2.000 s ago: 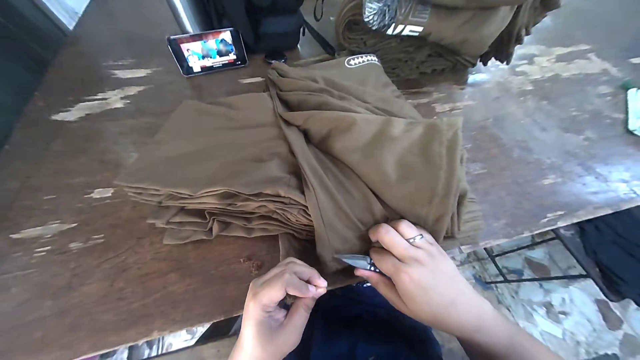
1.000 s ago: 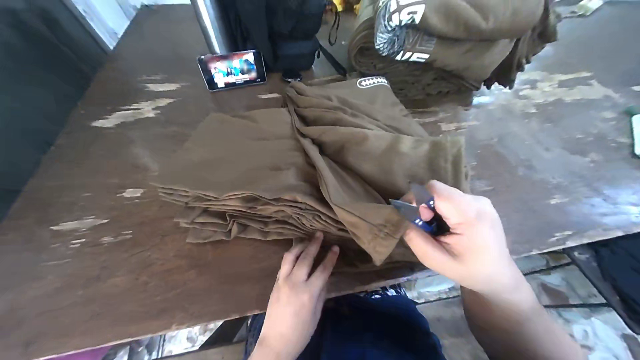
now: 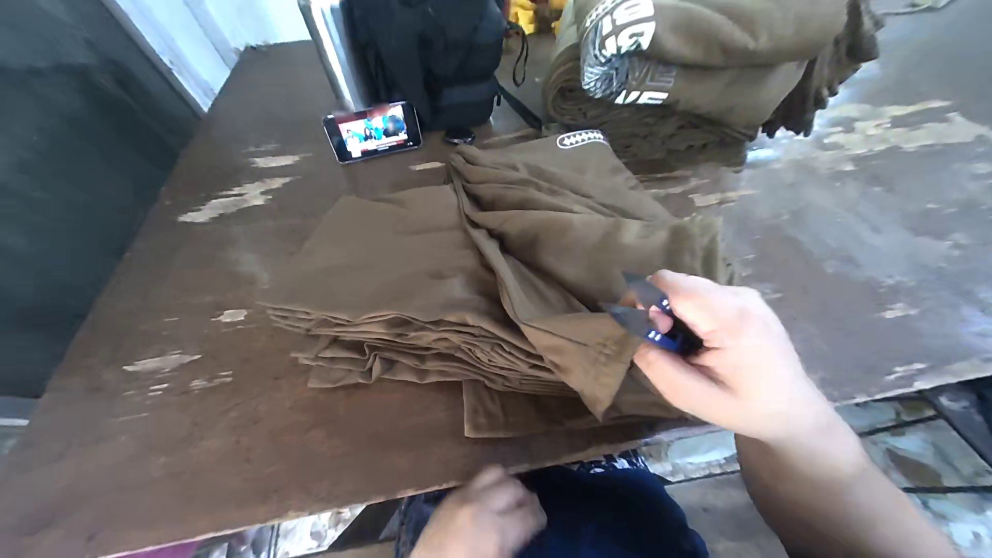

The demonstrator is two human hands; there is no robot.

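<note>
My right hand (image 3: 721, 349) holds a pair of thread snips (image 3: 655, 318), blades apart and pointing left, over the right part of the brown garments. A stack of folded brown fabric garments (image 3: 403, 263) lies on the wooden table, its layered edges facing me. Across its right side spreads a loosely folded brown piece (image 3: 573, 225), with a corner hanging toward the front edge. My left hand (image 3: 488, 511) is low at the table's front edge, over my dark clothing, blurred and away from the fabric; its fingers look curled, and whether it holds anything is not visible.
A phone (image 3: 373, 133) with a lit screen leans against a metal cylinder (image 3: 333, 54) at the back. Beside them stands a black bag (image 3: 434, 62). Folded brown garments with white print (image 3: 713, 70) are piled at the back right. The worn wooden table (image 3: 194, 387) has peeling patches.
My left hand has left the fabric edge and dropped below the table's front edge. My right hand has lifted from the fabric's front edge with the snips, whose blades now show apart.
</note>
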